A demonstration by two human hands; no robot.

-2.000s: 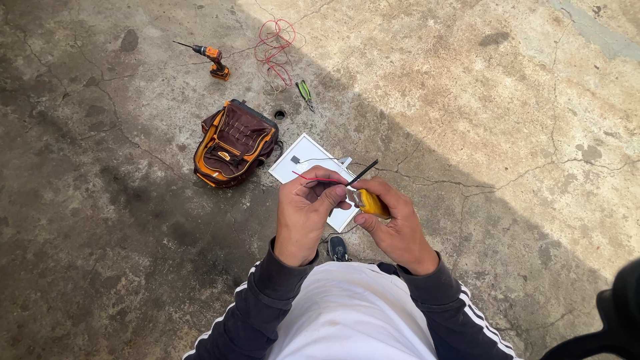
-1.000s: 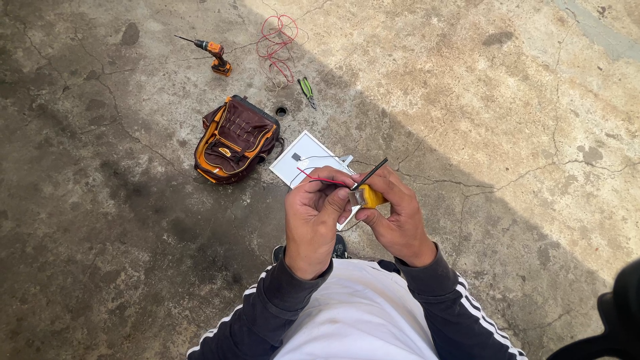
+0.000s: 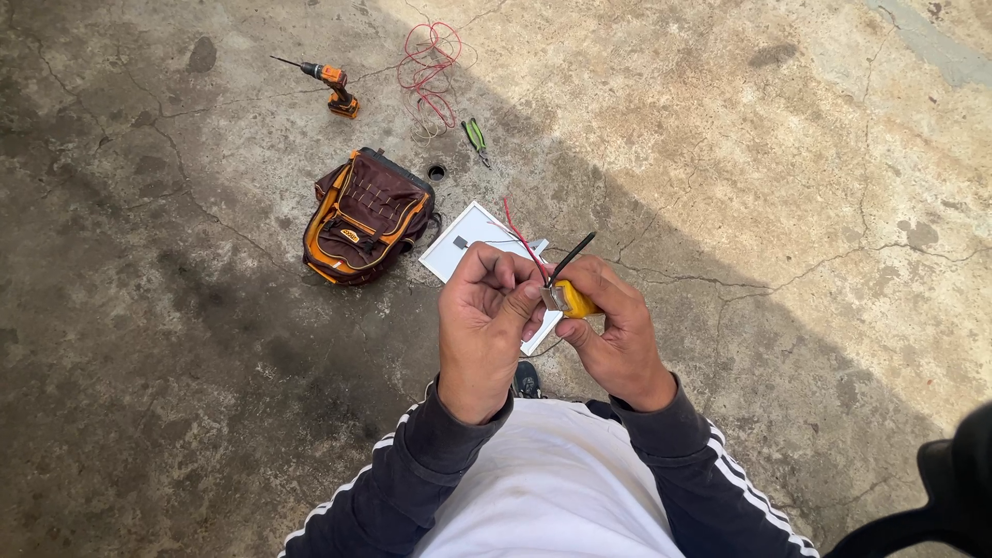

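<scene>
Between the fingers of my right hand (image 3: 620, 329) is a yellow tool with a metal end (image 3: 575, 300), its exact kind unclear. My left hand (image 3: 492, 325) pinches at that metal end, where a red wire (image 3: 524, 236) and a thicker black cable (image 3: 572, 258) meet. The red wire sticks up to the left, the black one up to the right. My fingers hide how the wires sit against the tool. Below my hands lies a white-framed panel (image 3: 447, 252) with a small grey box (image 3: 460, 242) on it and thin leads, partly covered by my hands.
On the cracked concrete floor are a brown and orange tool backpack (image 3: 372, 213), an orange cordless drill (image 3: 335, 84), a loose coil of red wire (image 3: 426, 70) and green-handled pliers (image 3: 475, 137). A small round hole (image 3: 436, 172) lies by the backpack. A black object (image 3: 957, 480) fills the lower right corner.
The red wire, which pointed left along my left hand, now stands more upright. My left fingers have shifted at the tool's metal end. The yellow tool stays in my right hand.
</scene>
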